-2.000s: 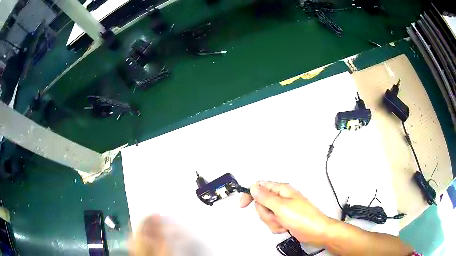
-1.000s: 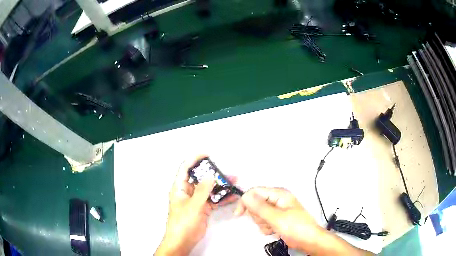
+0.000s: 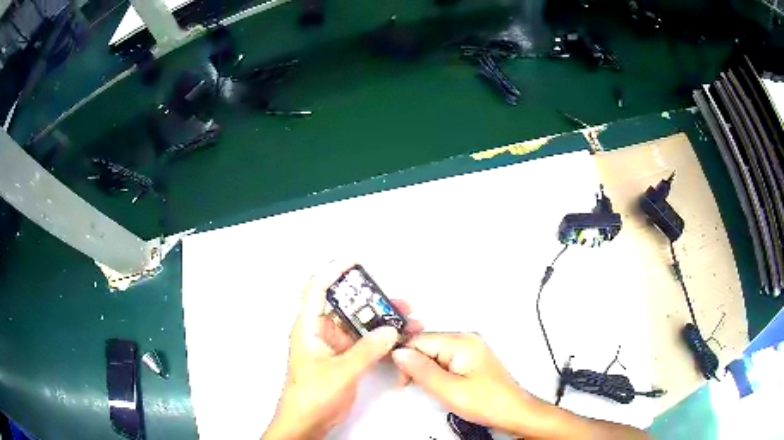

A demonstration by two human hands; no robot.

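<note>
A black adapter housing (image 3: 365, 302) lies open side up in my left hand (image 3: 331, 365), with the circuit board showing inside. My left thumb presses on its lower end. My right hand (image 3: 451, 369) is closed at that same end, where the cord leaves; the cord there is mostly hidden by my fingers. A coiled cord bundle (image 3: 468, 427) shows below my right hand, cut off by the bottom edge.
A second open adapter (image 3: 590, 227) with a bundled cord lies on the white sheet (image 3: 249, 284). A closed adapter (image 3: 662, 215) lies on the brown board (image 3: 718, 284). Stacked trays (image 3: 748, 172) stand at right, a black phone-like object (image 3: 123, 387) at left. Scattered parts lie on the green belt (image 3: 370, 103).
My left hand has come in and taken hold of the housing, which is turned board side up. My right hand has moved closer to its cord end. The belt parts have shifted left in view.
</note>
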